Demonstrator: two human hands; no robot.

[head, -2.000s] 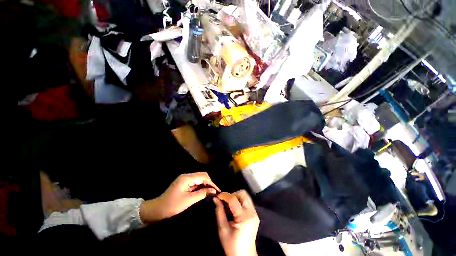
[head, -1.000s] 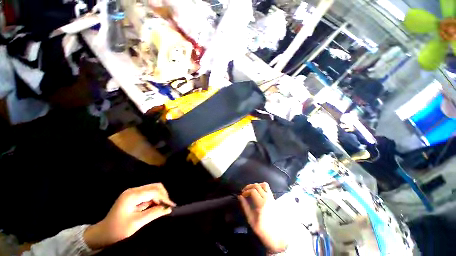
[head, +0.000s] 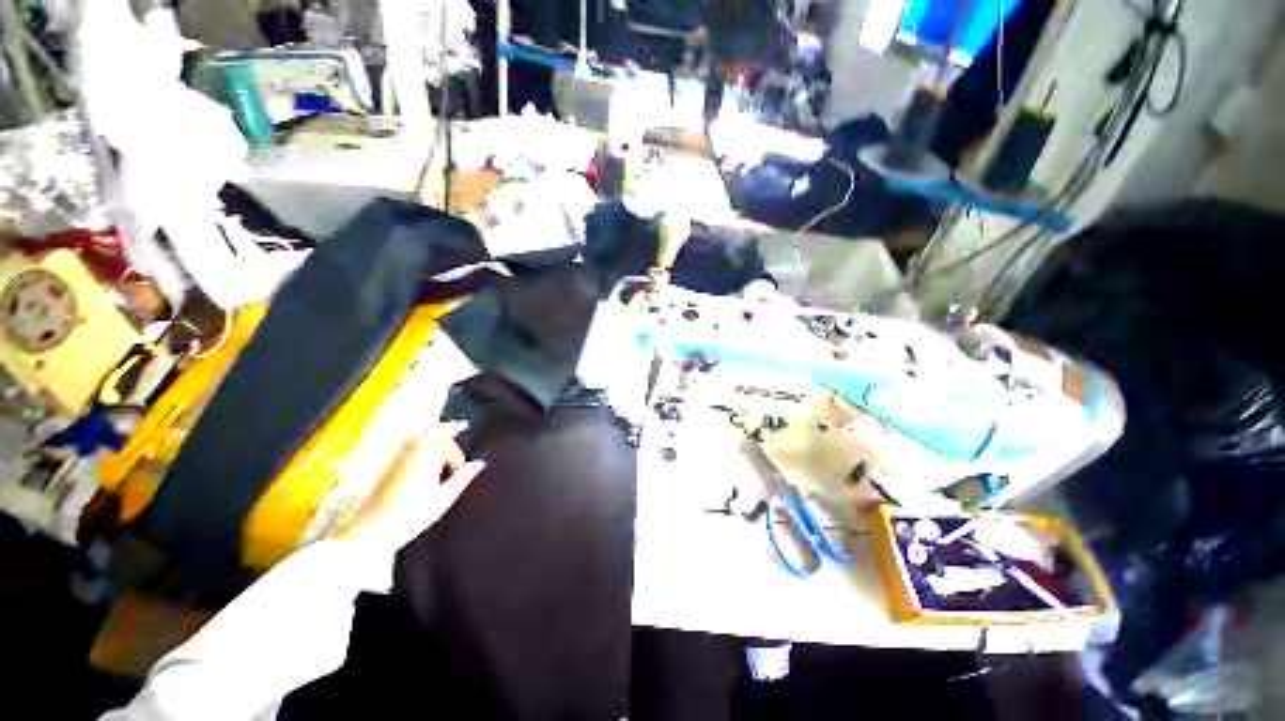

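My left hand [head: 409,486] rests at the left edge of a dark cloth panel [head: 529,549], its fingers slightly apart; whether it pinches the cloth is unclear. The panel lies on the white table left of the sewing machine [head: 874,387] and hangs down toward my lap. Its upper part is rumpled near the needle end, and the needle itself cannot be made out. My right hand is not in view. A long dark cloth strip [head: 303,373] is draped over a yellow surface [head: 345,437] at the left.
Blue-handled scissors [head: 799,528] lie on the bed right of the cloth. A yellow-rimmed parts tray [head: 891,571] sits at the right front. Dark thread cones [head: 1017,148] stand at the upper right. White cloth [head: 155,141] hangs at the upper left. A cream round-faced device [head: 57,317] is at far left.
The view has swung right onto the machine. Both hands held the dark cloth near my lap; now my left hand is beside the panel on the table and my right hand is out of view.
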